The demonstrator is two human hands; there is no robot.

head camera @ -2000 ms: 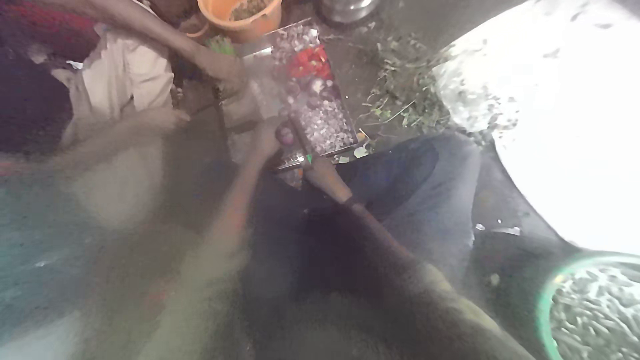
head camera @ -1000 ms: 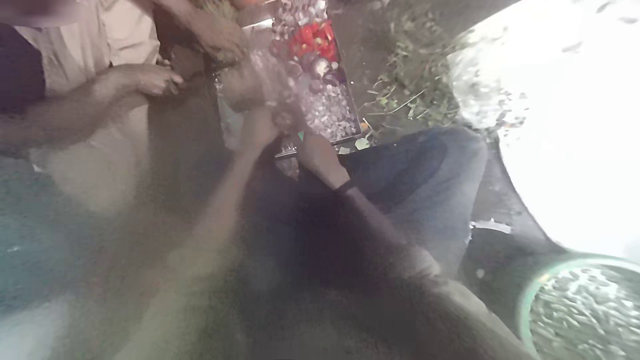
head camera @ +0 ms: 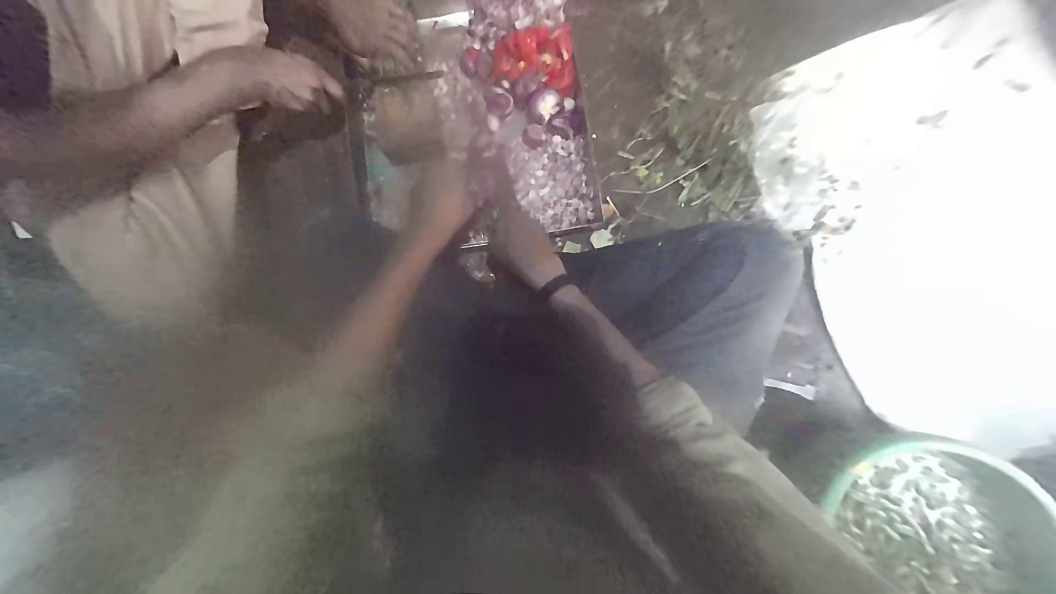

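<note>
My left hand (head camera: 445, 194) is blurred at the near edge of a rectangular tray (head camera: 601, 198); what lies in its fingers cannot be made out. Close at its right, my right hand (head camera: 520, 235), with a dark band at the wrist, has its fingers curled at the same edge, and a small green bit shows by them. Whether it holds a knife is too blurred to tell. Chopped onion (head camera: 553, 181) fills the tray's near right part. Beyond it lie purple onions (head camera: 544, 106) and red cut pieces (head camera: 536, 56), perhaps tomato or pepper.
At the upper left, another person's forearm and hand (head camera: 297, 81) are near the tray, with a further hand (head camera: 375, 29) above its left side. Leafy stems (head camera: 701, 165) lie right of the tray, beside a large white sheet (head camera: 932, 247). A green-rimmed tub (head camera: 841, 487) of pale cut pieces stands lower right.
The other person's forearm and hand, blurred two seconds ago, now show more clearly at the upper left. The view has shifted slightly. My hands remain together at the tray's near edge.
</note>
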